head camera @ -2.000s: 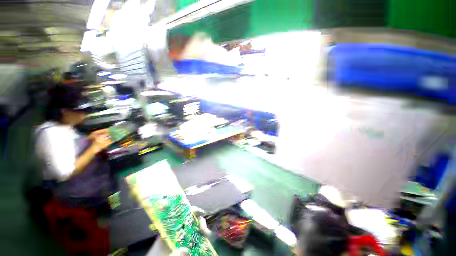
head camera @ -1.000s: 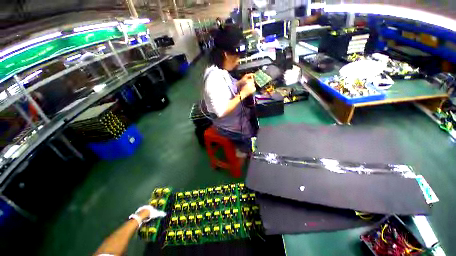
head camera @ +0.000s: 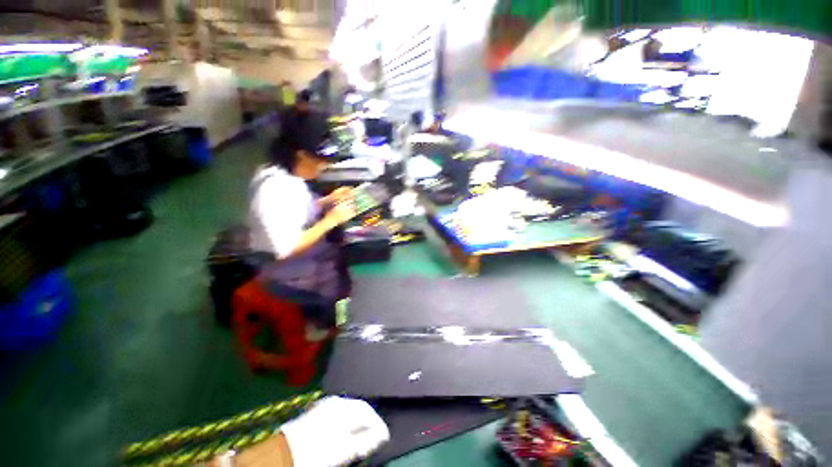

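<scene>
My left hand (head camera: 339,432), in a white glove with the wrist bare, is at the bottom edge, left of centre, and blurred. A green board panel with rows of yellow parts (head camera: 219,427) runs along the bottom left, seen at a low angle. My hand overlaps its right end; my fingertips are not clear, so I cannot tell whether they grip it. A black cover sheet (head camera: 456,362) with a shiny tape strip lies just beyond, over another dark sheet. My right hand cannot be made out.
A black bin of red and dark wires (head camera: 538,438) stands at lower centre-right. A blue parts tray (head camera: 483,244) sits on a wooden stand behind. A person (head camera: 290,223) sits on a red stool (head camera: 274,333) at left. Blurred dark and tan items fill the lower right corner.
The view has swung right and up from a second ago. The panel now shows at a lower angle, and my left hand appears larger and farther right across it.
</scene>
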